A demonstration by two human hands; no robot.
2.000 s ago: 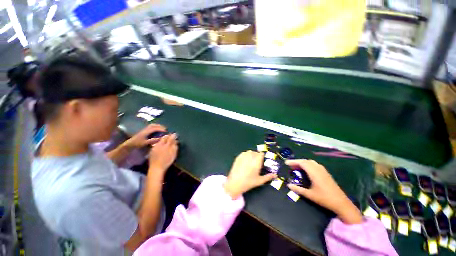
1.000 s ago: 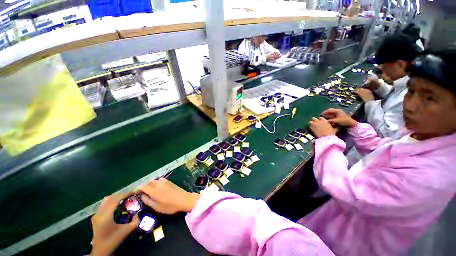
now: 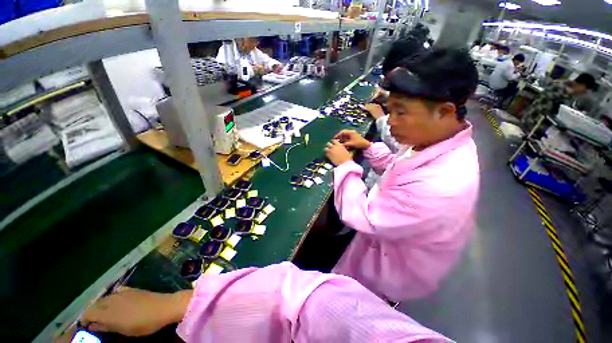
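A smartwatch unit with a lit pale blue-white screen (image 3: 86, 336) is at the bottom left edge, mostly cut off. My right hand (image 3: 134, 311) lies palm down beside it, its fingertips close to the screen; whether it grips the unit is hidden. A small blurred sliver beyond the unit may be a finger of my left hand, otherwise out of the picture. Several dark-faced watch units (image 3: 220, 232) with white squares and yellow strips lie in rows on the dark green bench (image 3: 274, 226), beyond my right sleeve.
A person in a pink smock (image 3: 409, 201) works at the right, with a short row of units (image 3: 310, 175) nearby. A white cable (image 3: 287, 161), a grey box instrument (image 3: 225, 130) on a wooden board and a grey post (image 3: 191, 100) stand further back. A pale rail (image 3: 47, 328) edges the belt.
The view has swung right. My hands and the lit unit have shifted to the bottom left edge, and my left hand is almost wholly out of the picture. The neighbour's head has turned towards their own work.
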